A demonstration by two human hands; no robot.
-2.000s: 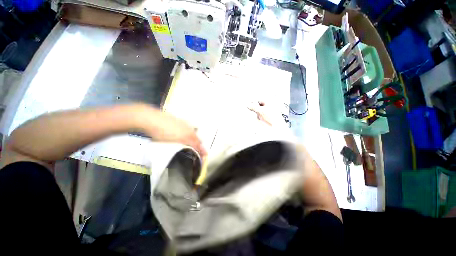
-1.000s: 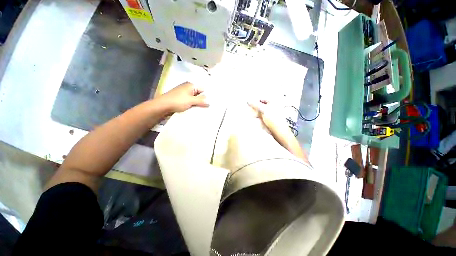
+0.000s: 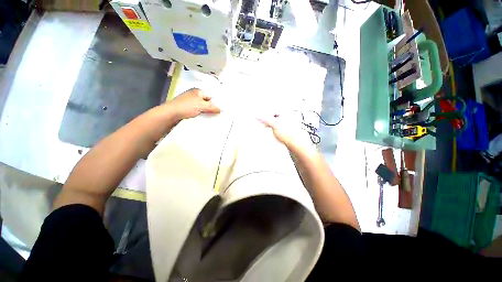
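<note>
A large beige bag body [image 3: 187, 148] lies over the table's front edge, its wide opening facing me and showing a dark inside. My left hand [image 3: 192, 104] holds its far left edge near the sewing machine head [image 3: 190, 33]. My right hand [image 3: 278, 129] lies at its far right side, the fingertips washed out by bright light; whether they grip cannot be told. A dark seam line runs up the bag's middle between the hands. The presser foot area [image 3: 256, 38] is beyond the hands; the needle is lost in glare.
A green tool tray [image 3: 374, 93] with scissors and screwdrivers stands at the right. A spanner [image 3: 381, 201] lies in front of it. A thin dark cable [image 3: 342, 93] curls on the white sheet right of my right hand. Green [image 3: 459, 206] and blue crates are beyond the table's right edge.
The bag body has been turned from across my lap and moved forward under both hands. Since a second ago its opening has shifted left and looks wider. Both hands stay near the machine.
</note>
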